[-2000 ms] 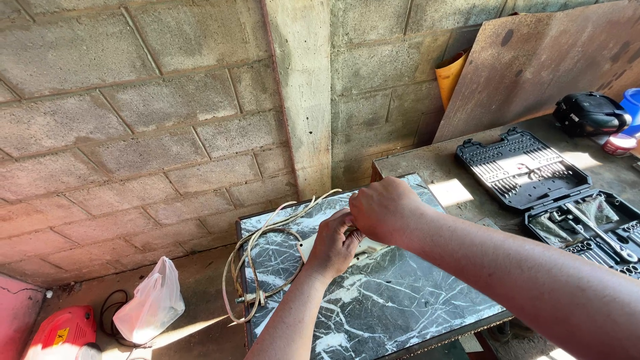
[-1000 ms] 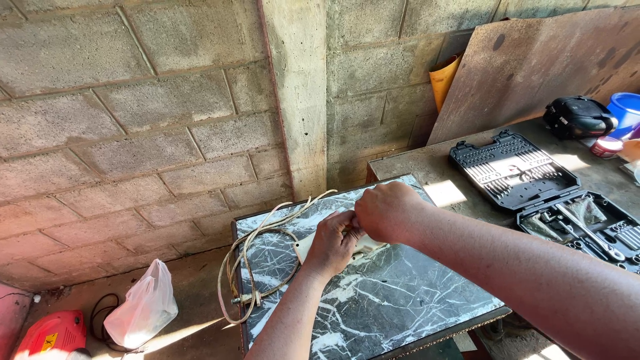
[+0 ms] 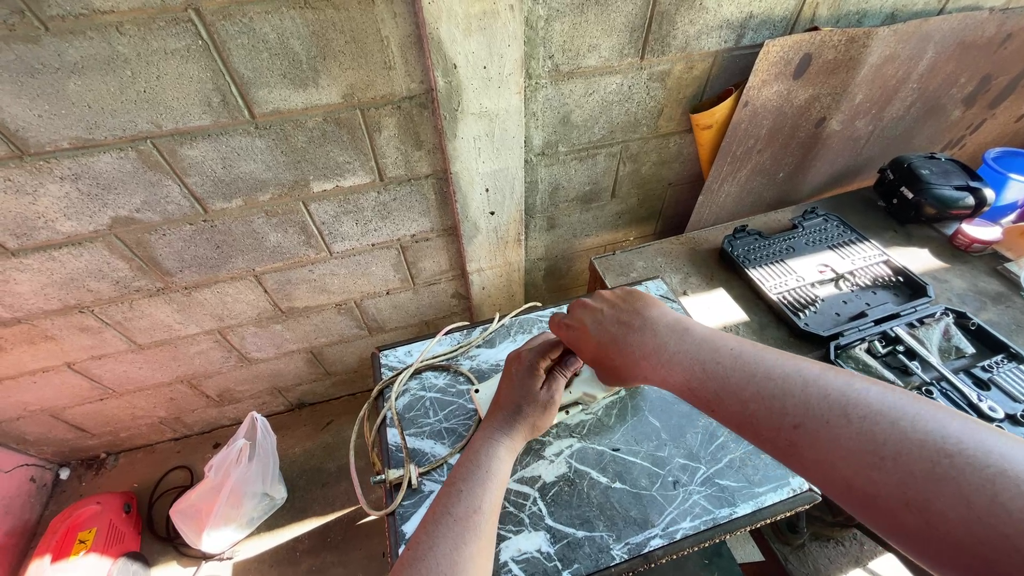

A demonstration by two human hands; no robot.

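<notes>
A white plastic housing (image 3: 588, 388) lies on the marble-patterned tabletop (image 3: 640, 480), partly covered by my hands. My left hand (image 3: 532, 384) rests on it with bent fingers, thumb and fingertips close together. Directly above and touching them, my right hand (image 3: 612, 332) is closed in a fist; whatever is between the two hands is hidden. An old beige power cord (image 3: 400, 400) loops over the table's left edge, its plug (image 3: 394, 476) near that edge.
On the workbench (image 3: 664, 260) at right lies an open black socket-set case (image 3: 832, 272) with a ratchet (image 3: 952, 376). Behind it are a black case (image 3: 932, 188) and a blue bucket (image 3: 1004, 180). A plastic bag (image 3: 232, 488) and red machine (image 3: 88, 532) stand on the floor.
</notes>
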